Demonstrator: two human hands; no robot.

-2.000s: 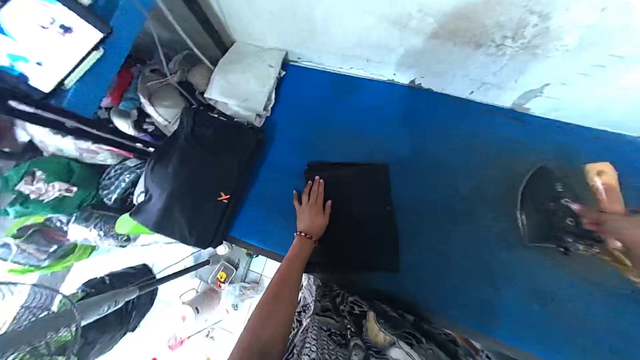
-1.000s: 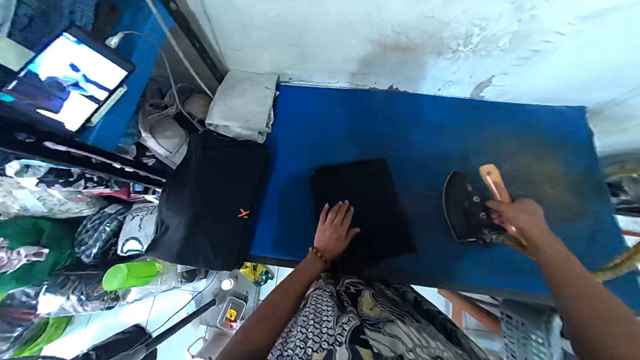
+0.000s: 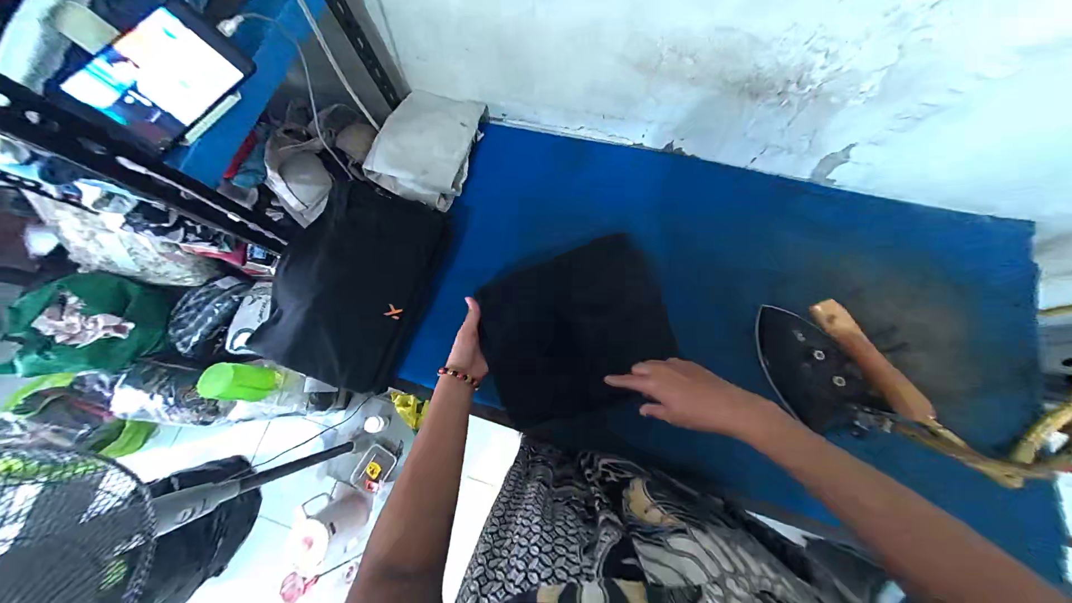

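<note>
A folded black cloth (image 3: 578, 327) lies turned at an angle on the blue-covered table (image 3: 703, 218). My left hand (image 3: 469, 343), with a beaded bracelet at the wrist, is at the cloth's left edge; its fingers are partly hidden there, so I cannot tell whether they grip it. Over the cloth's lower right part is my right hand (image 3: 670, 389), its index finger extended and nothing held. An iron with a wooden handle (image 3: 871, 360) rests on the table to the right of my right hand, with its cord running off to the right.
A stack of black clothes (image 3: 352, 293) with a small orange mark lies at the table's left end, beside folded whitish cloth (image 3: 427, 142). A tablet (image 3: 155, 75) sits on a blue shelf at upper left. A fan (image 3: 67, 528) stands at lower left. A stained wall (image 3: 712, 75) borders the far side.
My right hand has let go of the iron's handle and moved left to the black cloth. My left hand has gone from the top of the cloth to its left edge. The cloth has turned.
</note>
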